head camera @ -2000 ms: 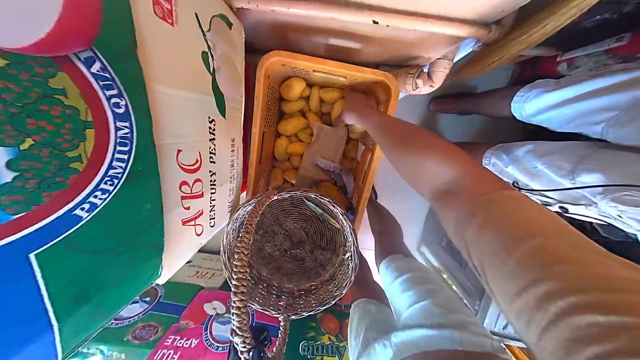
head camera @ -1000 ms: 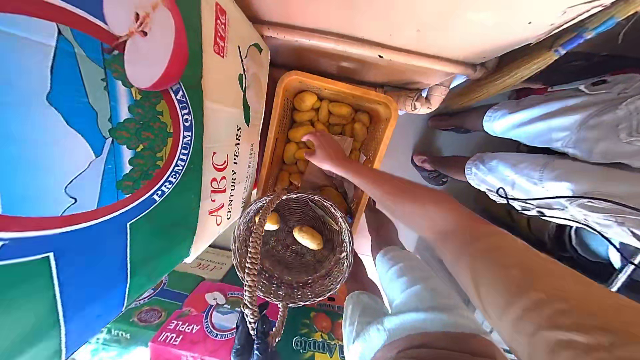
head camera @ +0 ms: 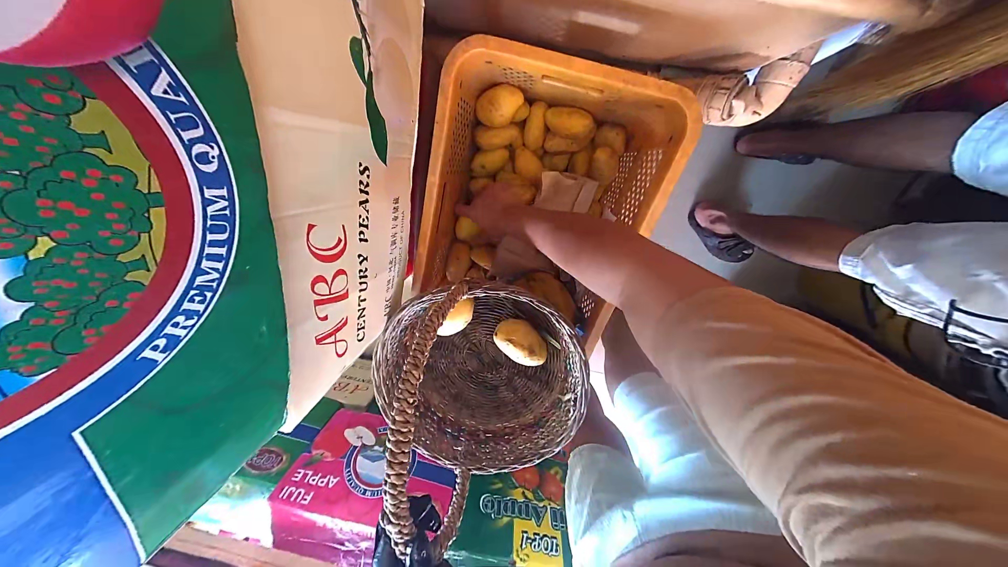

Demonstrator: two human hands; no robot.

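Observation:
Bare, below a tan sleeve, my right hand (head camera: pixel 498 213) reaches into an orange plastic crate (head camera: pixel 683 118) and touches the yellow mangoes (head camera: pixel 526 164) at its left side. Whether its fingers grip a mango is hidden. Pieces of brown cardboard or paper (head camera: pixel 568 191) lie on the fruit beside the hand. A round wicker basket (head camera: pixel 480 457) overlaps the crate's near end. Inside it are two mangoes, one (head camera: pixel 520 342) near the middle and one (head camera: pixel 455 316) behind the braided handle (head camera: pixel 405 409). My left hand cannot be made out; a black object (head camera: pixel 421 524) is by the handle's lower end.
A large printed pear carton (head camera: pixel 331 157) borders the crate on the left. Fruit cartons, one pink (head camera: pixel 335 480) and one green (head camera: pixel 504 504), are below the basket. Other people's legs (head camera: pixel 803 236) stand at right, near a broom's bristles (head camera: pixel 890 63).
The basket showed no fruit two seconds ago; two mangoes were in it one second ago and are there now. My right hand has moved from the crate's right side to its left.

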